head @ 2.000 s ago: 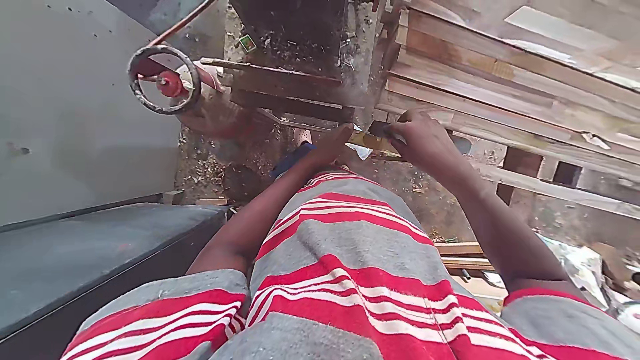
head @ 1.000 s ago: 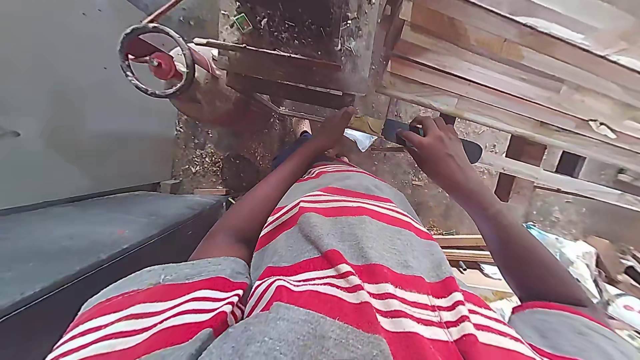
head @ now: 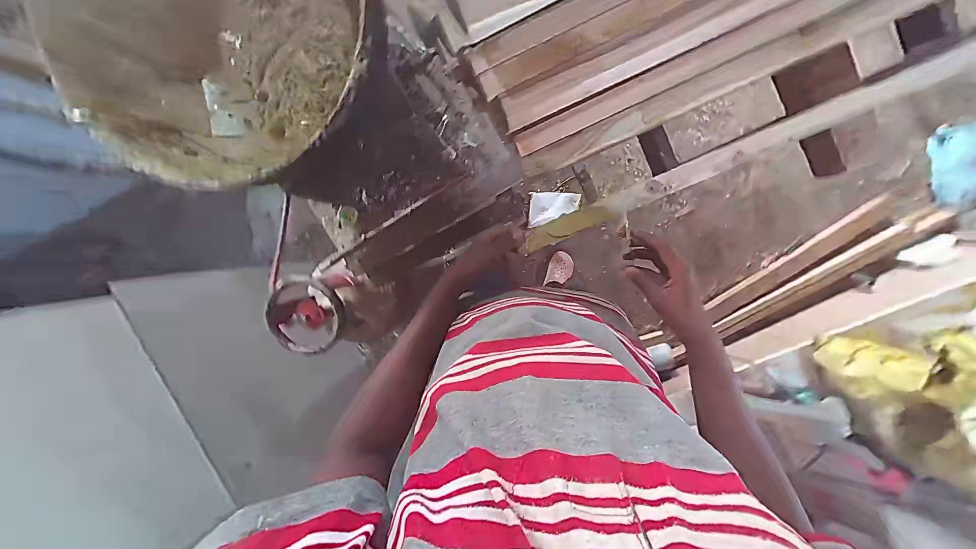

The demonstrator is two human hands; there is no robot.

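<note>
My left hand (head: 488,255) is blurred beside the dark wooden boards, near the left end of a yellowish strip (head: 572,227); whether it grips anything is not clear. My right hand (head: 662,278) hangs to the right of that strip with its fingers apart and curled, and nothing shows in it. A white piece of paper or cloth (head: 554,207) lies just above the strip. Below it a shoe (head: 560,268) shows past the hem of the striped shirt.
A handwheel with a red hub (head: 309,314) is at the left, below a large round container (head: 221,168). Stacked wooden planks (head: 656,72) fill the upper right. Long wood strips (head: 808,263) and a yellow bag or sheet (head: 877,364) lie at the right.
The dark flat object held in my right hand one second ago is no longer in it, and the fingers have opened. The view has shifted and turned a lot.
</note>
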